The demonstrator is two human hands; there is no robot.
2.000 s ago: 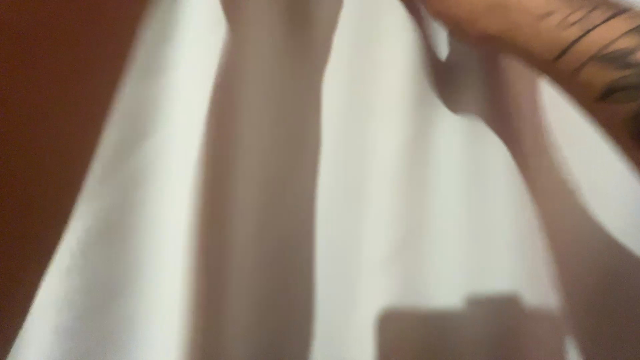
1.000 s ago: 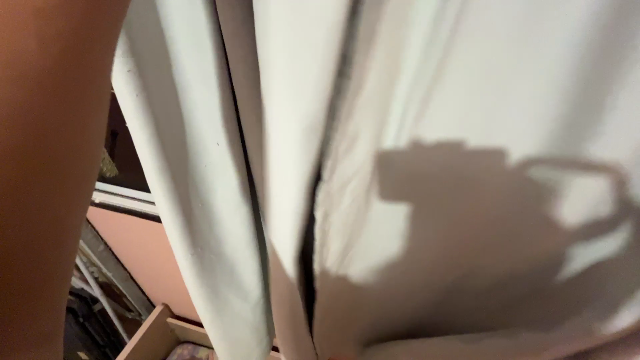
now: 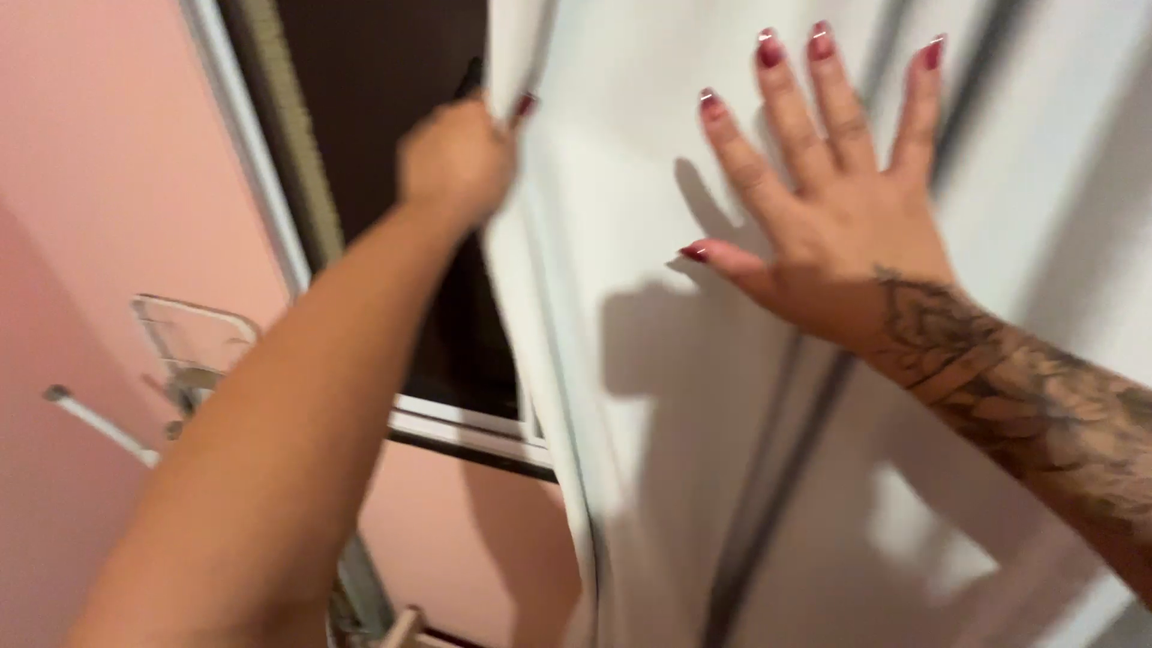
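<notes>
A white fabric curtain (image 3: 630,207) hangs in folds over the middle and right of the view. My left hand (image 3: 459,162) is closed on the curtain's left edge, in front of the dark window opening (image 3: 378,63); the fingers are partly hidden. Spread wide, my right hand (image 3: 837,198) lies flat against or just before the curtain, its palm toward the cloth; whether it touches cannot be told. It holds nothing. Its nails are dark red, and the forearm bears a tattoo.
A pink wall (image 3: 99,162) stands at the left, with a white metal frame (image 3: 193,310) near it. The white window frame (image 3: 468,436) runs below the dark opening. Shadows fall across the curtain.
Both hands are now in view on or near the curtain, where one second ago neither hand showed. The view has shifted, and more of the window and pink wall shows.
</notes>
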